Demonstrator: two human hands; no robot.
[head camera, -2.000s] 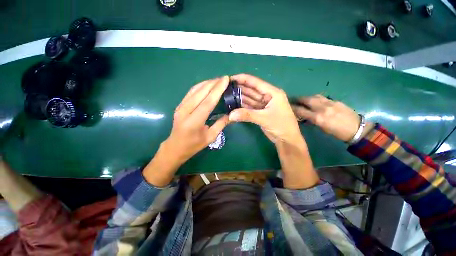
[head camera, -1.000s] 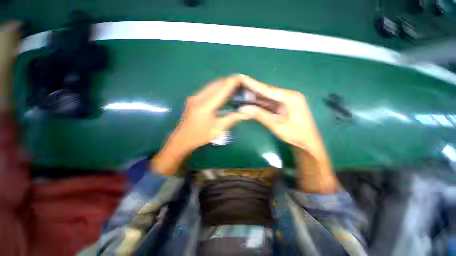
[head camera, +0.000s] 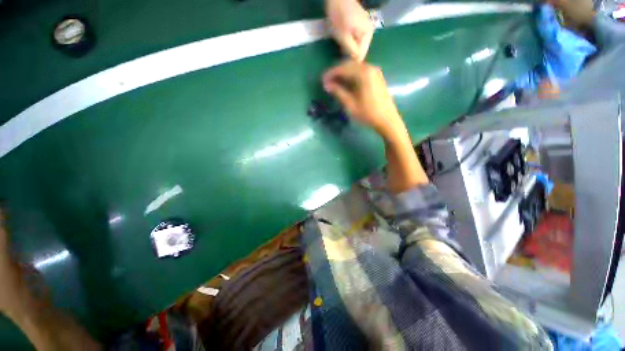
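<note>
Small black clips or screws (head camera: 329, 113) lie in a loose pile on the green worktop. My right hand (head camera: 360, 92) is just above the pile, fingers bent and fingertips close together; blur hides whether they hold anything. An inner module (head camera: 173, 239) with a squarish white face and dark toothed edge lies near the worktop's front edge. A blurred bare arm (head camera: 41, 319), apparently my left, is cut off at the lower left edge; its hand cannot be made out clearly.
Another person's hand (head camera: 351, 29) reaches in above my right hand, close to or touching it. A black unit with a white centre (head camera: 70, 33) stands beyond the white strip (head camera: 205, 60). A grey metal frame (head camera: 595, 212) and pale cabinet (head camera: 473, 206) are at the right.
The view has turned right. My hands have parted; the right has moved to the small black pile. The dark round part between them no longer shows. Another person's hand has come in at the top.
</note>
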